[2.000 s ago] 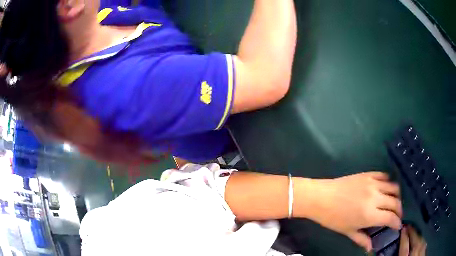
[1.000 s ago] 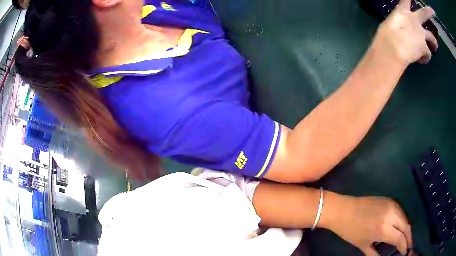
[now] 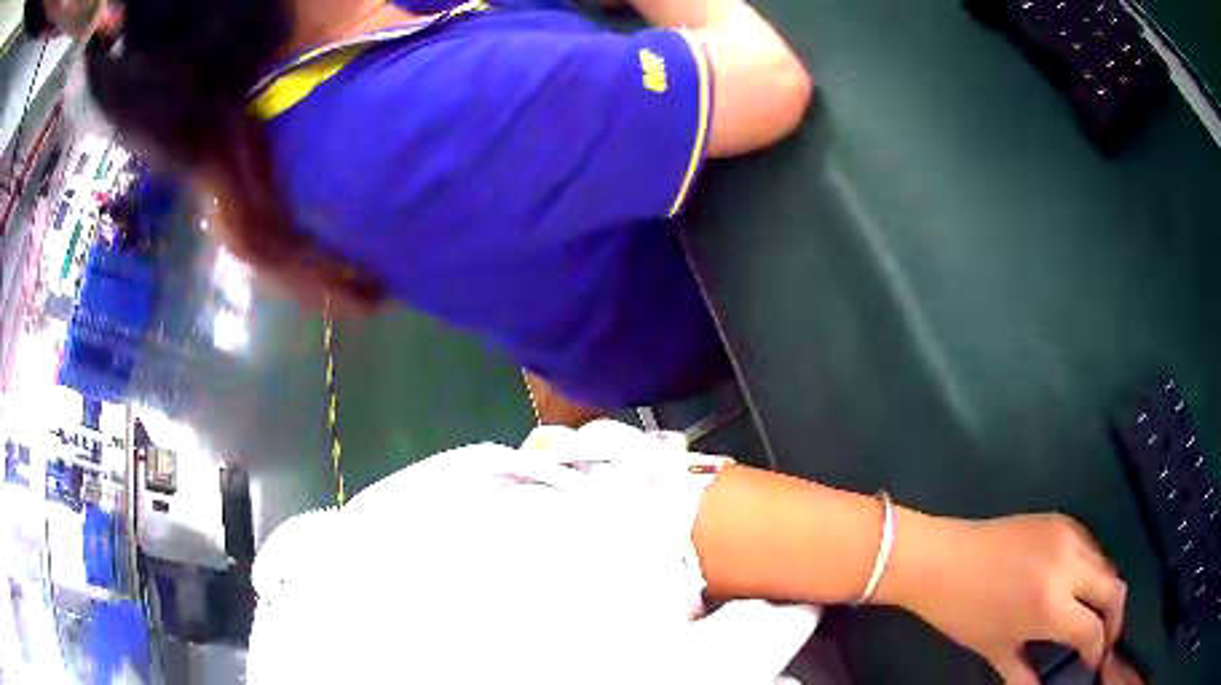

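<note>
My left hand, bare with a white band at the wrist, comes in from the white sleeve at the bottom. Its fingers are bent around a small dark block, likely a black power adapter, mostly hidden and cut by the bottom edge. Some fingertips of my right hand show beside it; the rest is out of the picture. A group of black adapters stands on the dark green bench at the right, pins up as bright dots.
Another adapter group stands at the top right, near a pale bench strip. A person in a blue polo shirt sits close on my left, an elbow on the bench. Green floor with yellow-black tape and blue bins lie beyond.
The neighbour's hand, at the top-right adapters a second ago, has drawn back out of view. The view has shifted. My left hand stays at the dark block; my right fingertips show again.
</note>
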